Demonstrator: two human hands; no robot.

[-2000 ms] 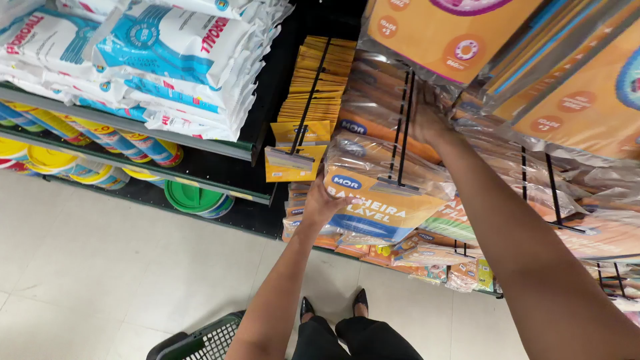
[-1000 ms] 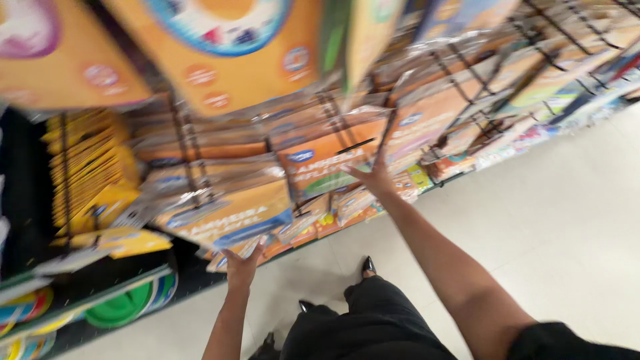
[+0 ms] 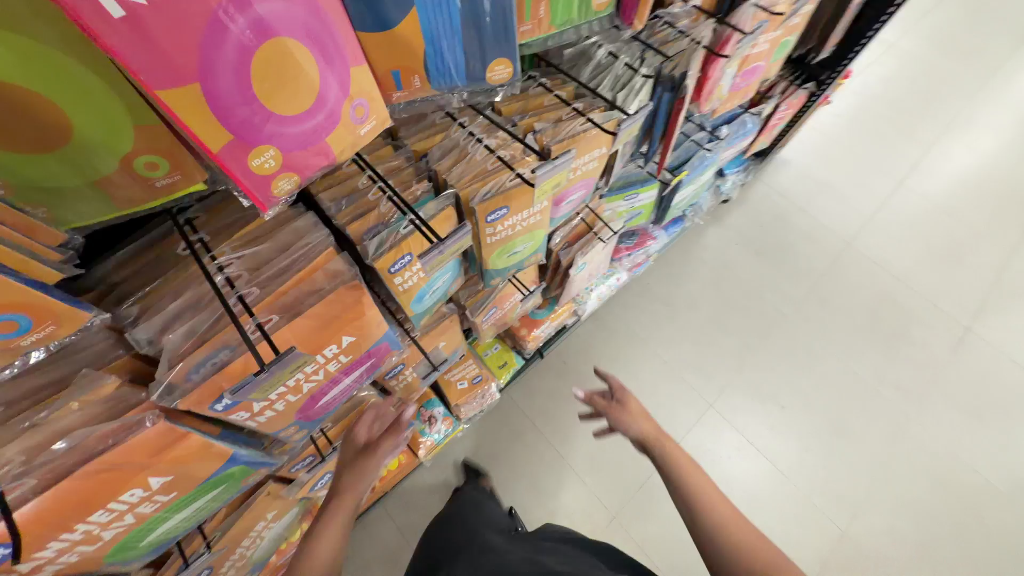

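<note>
My left hand [image 3: 374, 436] is in front of the lower hooks, its fingers loosely bent and nothing held in it. Nearest to it hangs an orange inflatable bathtub package [image 3: 292, 360] in clear plastic, with a pink oval printed on it. My right hand [image 3: 612, 408] hovers over the floor to the right of the shelf, fingers spread and holding nothing. Narrower inflatable bathtub packages, one with a green oval [image 3: 512, 228] and one with a blue oval [image 3: 424, 268], hang farther along on black metal hooks [image 3: 400, 196].
Large swim-ring packages [image 3: 280, 80] hang at the upper left, above the bathtub packages. More packs fill the hooks and the bottom shelf edge [image 3: 544, 344], which runs up to the right. Pale floor tiles [image 3: 800, 320] lie alongside, with my dark shoe [image 3: 474, 474] near the shelf.
Both hands have come away from the hanging packages they were at earlier; the right one is now over the floor. The view has swung right along the shelf.
</note>
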